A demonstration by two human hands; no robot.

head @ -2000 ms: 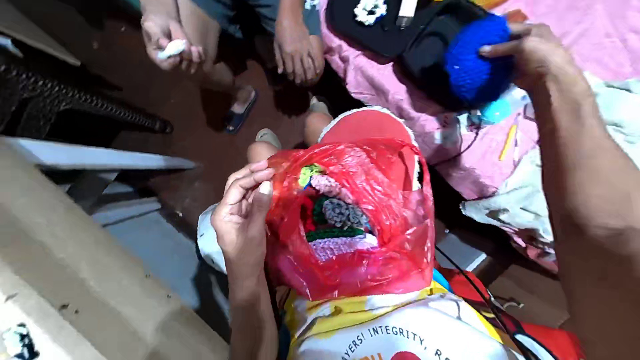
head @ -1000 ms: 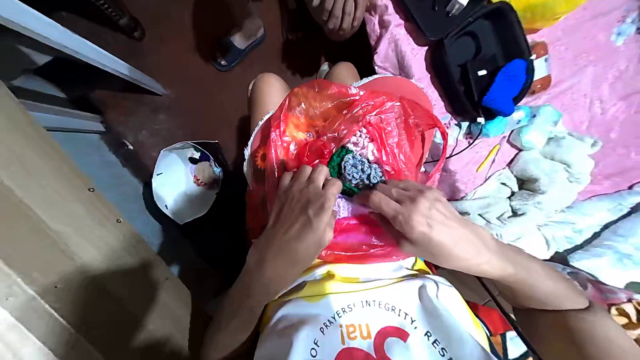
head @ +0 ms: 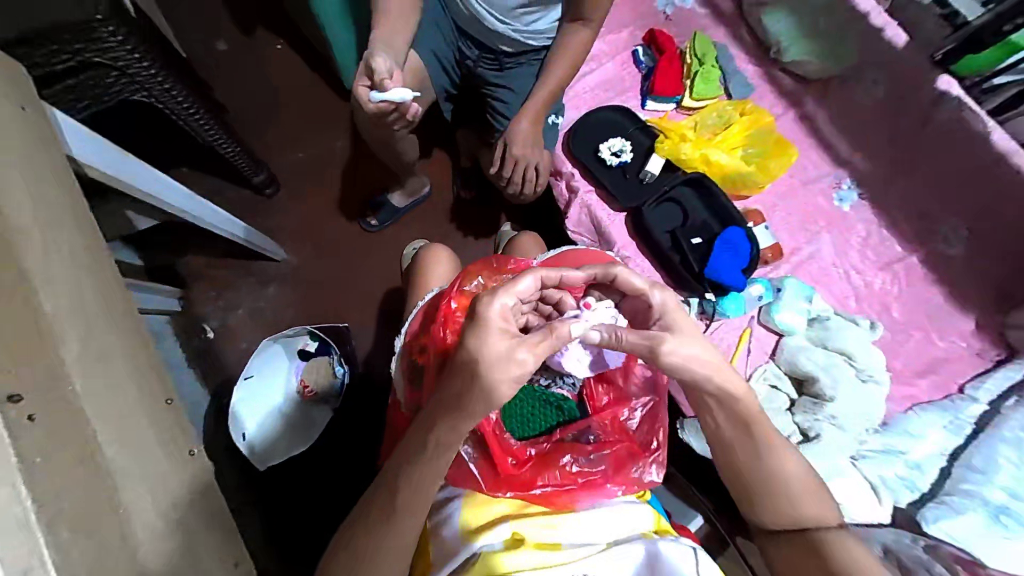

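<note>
A pale pink crocheted piece [head: 590, 352] with a small red spot is pinched between my left hand [head: 508, 336] and my right hand [head: 652, 324], both thumbs on its front. Below it, on my lap, lies a red plastic bag [head: 616, 432], its mouth spread around a green knitted piece [head: 540, 412] and a grey yarn piece [head: 558, 381]. A blue crocheted piece [head: 728, 258] rests in a black zip case [head: 688, 220] on the pink cloth, right of my hands. The lid of that case holds a white scrunchie-like ring [head: 615, 152].
Opposite sits another person, a small white object [head: 394, 95] in one hand. A yellow plastic bag [head: 732, 148] and folded knitted pieces [head: 664, 68] lie on the pink cloth [head: 896, 280]. A white bin [head: 276, 400] stands at left, near a brown board [head: 96, 360]. Whitish plush [head: 832, 368] is at right.
Both my hands have risen from the bag's opening and now hold the pale pink piece above it. The blue piece, in my right hand two seconds ago, lies in the case. The view has shifted.
</note>
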